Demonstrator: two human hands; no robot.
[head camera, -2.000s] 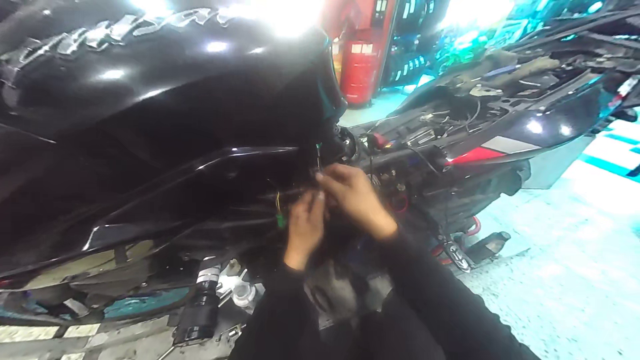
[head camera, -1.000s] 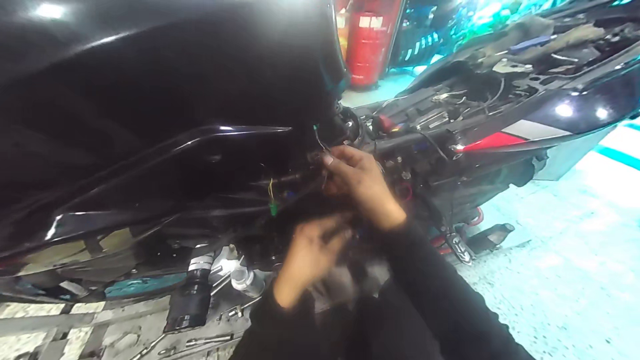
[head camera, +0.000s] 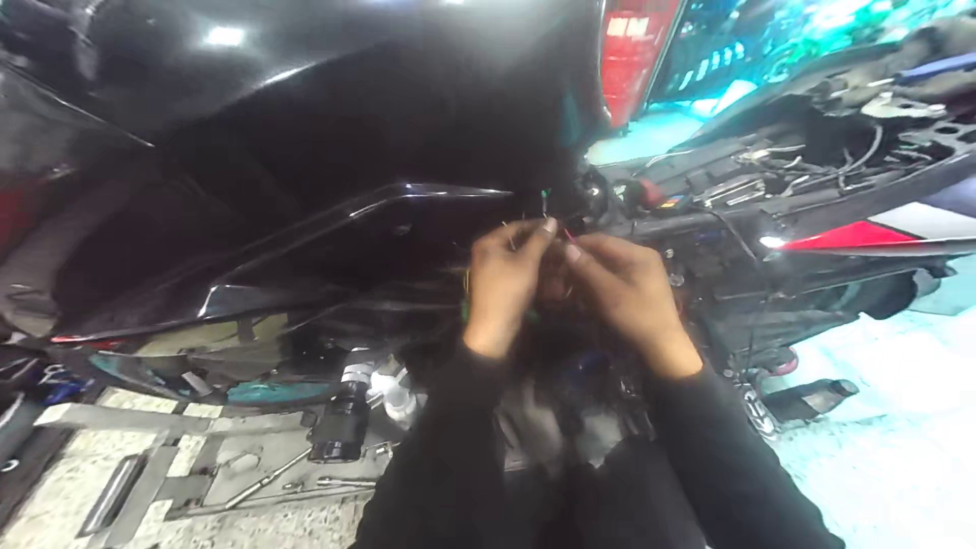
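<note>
My left hand (head camera: 503, 278) pinches a thin wire between thumb and forefinger, below a small green wire end (head camera: 545, 196). Close on its right, my right hand (head camera: 629, 286) has thumb and forefinger together on a thin reddish wire (head camera: 569, 236). Both hands are at the side of a motorcycle, under the rear end of its glossy black fairing (head camera: 343, 206). A yellow wire and something green show partly behind my left wrist. The fingers hide where the wires lead.
The uncovered tail section (head camera: 808, 183) with exposed wiring extends right, above a footpeg (head camera: 808, 400). At lower left, a black cylindrical bottle (head camera: 343, 419), a white bottle (head camera: 396, 396) and a ratchet-like metal tool (head camera: 267, 476) lie near a grey metal frame. A red cabinet (head camera: 629, 61) stands behind.
My left hand, lower and apart from the wires one second ago, has come up beside my right hand and now pinches a wire. The view has moved closer.
</note>
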